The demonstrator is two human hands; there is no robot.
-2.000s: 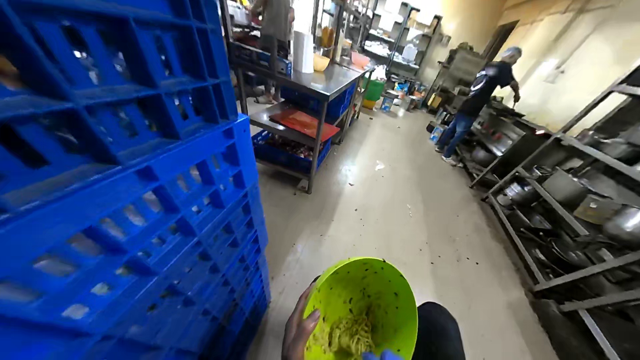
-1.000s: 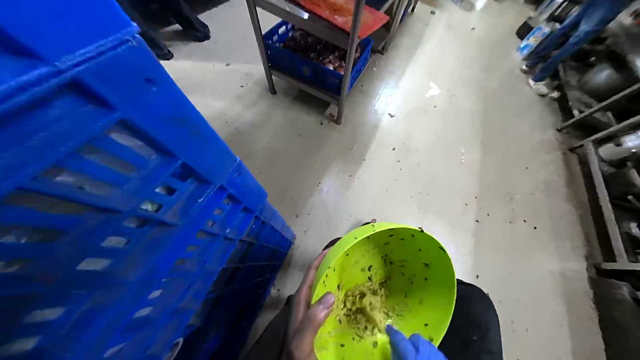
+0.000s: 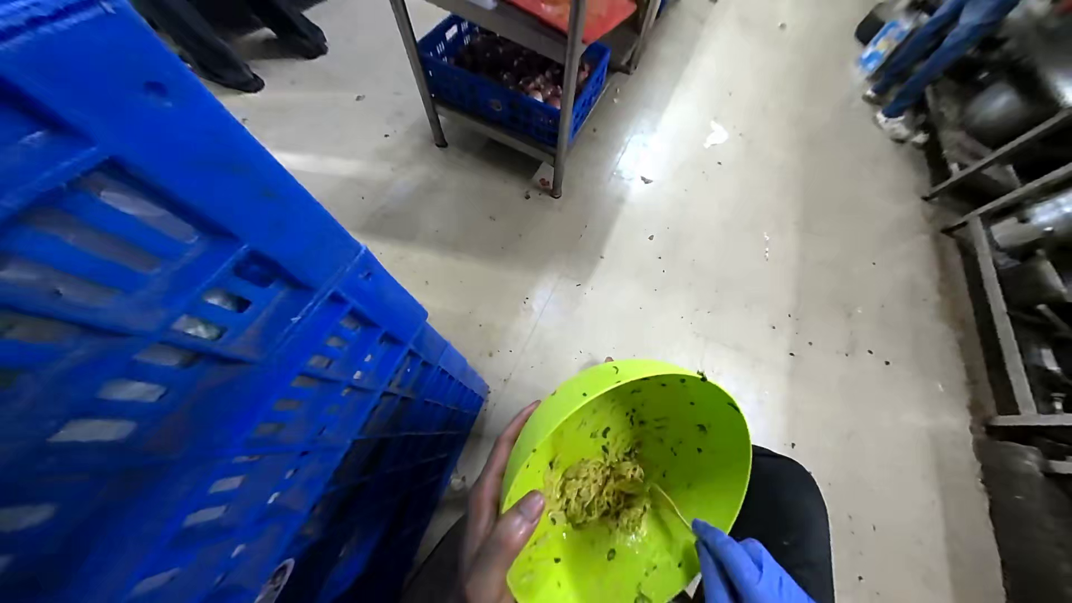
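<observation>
A lime-green bowl (image 3: 703,419) is tilted toward the camera above my dark-clad knee. My bare left hand (image 3: 502,519) grips its left rim, thumb over the edge. Inside lies a clump of yellowish shredded food mix (image 3: 603,492) with dark green bits, and more bits cling to the wall. My right hand (image 3: 741,565), in a blue glove, is at the lower right rim. Its fingers are closed on the end of a thin, pale utensil (image 3: 670,507) that reaches into the bowl beside the mix; the utensil's exact kind cannot be told.
Stacked blue plastic crates (image 3: 276,335) rise close on the left. Ahead stands a metal table (image 3: 572,100) with a blue crate of onions (image 3: 511,96) below. Metal racks with pots (image 3: 997,352) line the right. Two people's legs show at the upper left and upper right. Scraps dot the floor (image 3: 670,276).
The view has tilted down since two seconds ago. More of my gloved right hand shows at the bowl now, with the thin utensil visible. My left hand has kept its hold on the rim.
</observation>
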